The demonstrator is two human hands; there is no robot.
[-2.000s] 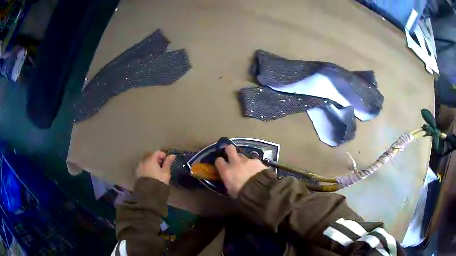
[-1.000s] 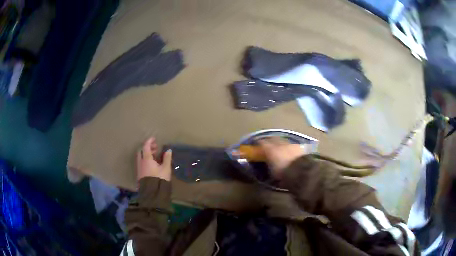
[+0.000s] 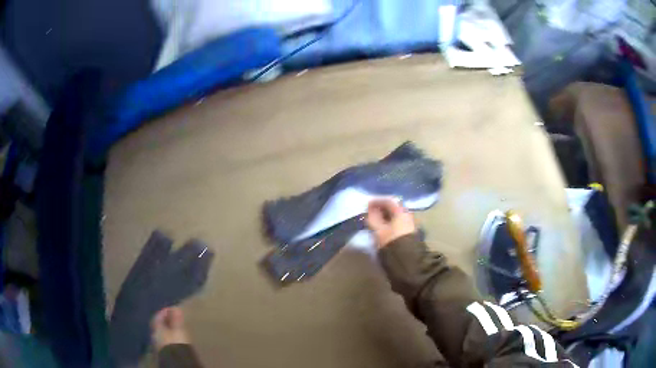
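Note:
Dark grey flecked cut pieces (image 3: pixel 324 201), some with white backing, lie in a loose pile at mid-table. My right hand (image 3: pixel 392 219) is at the pile's near right side, its fingers curled together on a piece's edge. More dark pieces (image 3: pixel 158 277) with a forked end lie at the left. My left hand (image 3: pixel 170 327) is at their lower right edge, blurred, so its grip is unclear. The steam iron (image 3: pixel 512 251), with an orange-brown handle, rests at the table's right side with no hand on it.
The tan table (image 3: pixel 252 122) has a blue padded bar (image 3: pixel 194 79) and pale-blue cloth (image 3: pixel 388 25) at its far edge. White card cut-outs (image 3: pixel 478 43) lie at the far right corner. The wrapped hose (image 3: pixel 611 277) runs from the iron past the right edge.
The view has shifted towards the table's far side. My right hand has let go of the iron, now at the right, and reached the middle pile. My left hand has moved to the left pieces.

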